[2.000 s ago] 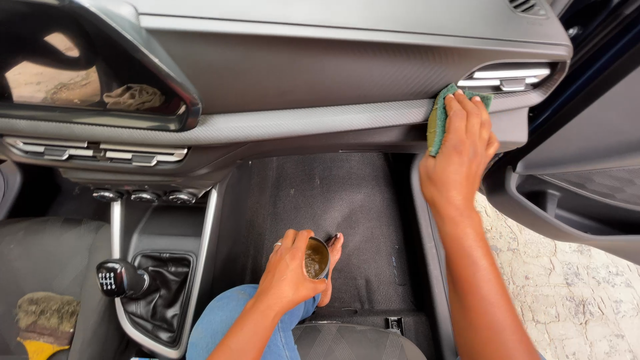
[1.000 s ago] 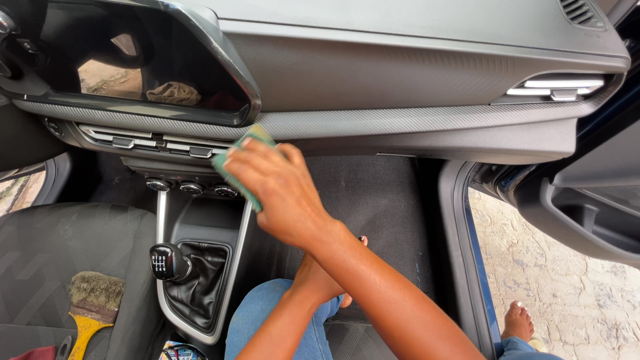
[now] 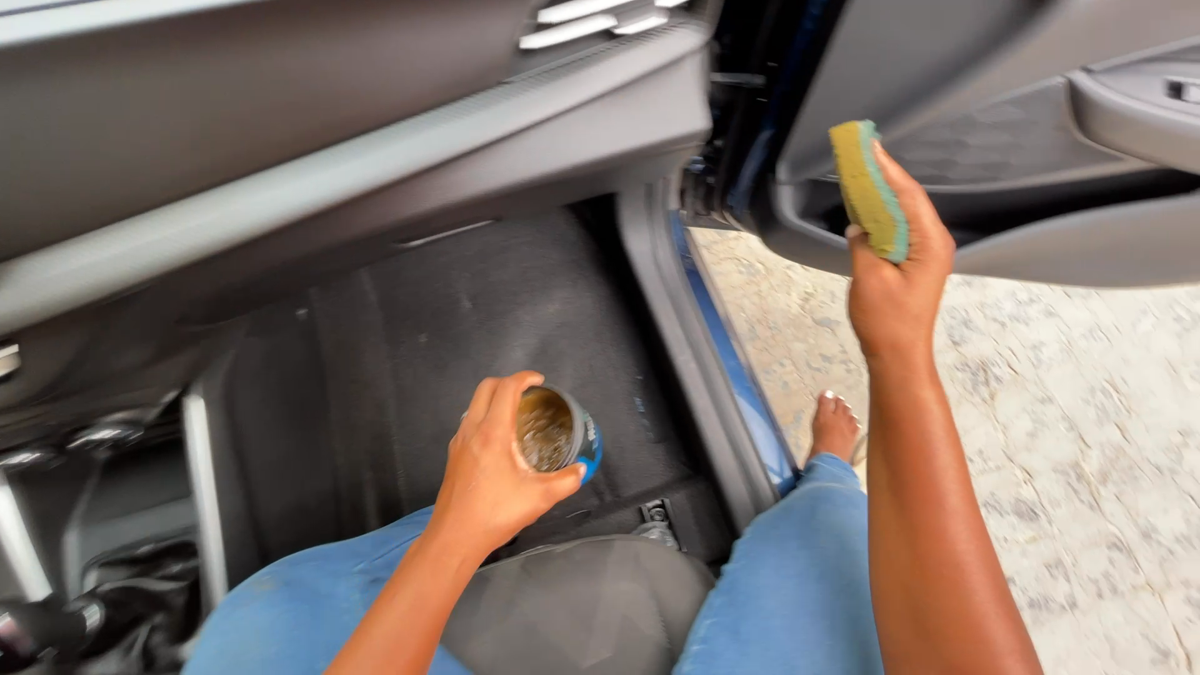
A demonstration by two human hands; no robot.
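Note:
My left hand (image 3: 502,455) is closed around an open round tub (image 3: 547,429) with a blue label, tilted so that a brownish, glossy paste shows inside. It hangs over the passenger footwell, in front of the seat. My right hand (image 3: 900,267) grips a yellow sponge with a green side (image 3: 870,192), fingers behind it and thumb in front. Hand and sponge are raised before the open car door's inner panel, right of the dashboard. The sponge's yellow face is turned to the left.
The dashboard (image 3: 375,178) with its silver-trimmed air vent (image 3: 591,23) spans the upper left. A blurred gear lever area lies at the lower left. The open door (image 3: 1031,225) stands at the right above stone paving (image 3: 1078,422). The grey seat (image 3: 581,605) is between my legs.
My right hand has left the dashboard trim near the centre vents and moved right, to the door, with the sponge. The tub, hidden one second ago, shows again. The view has swung right.

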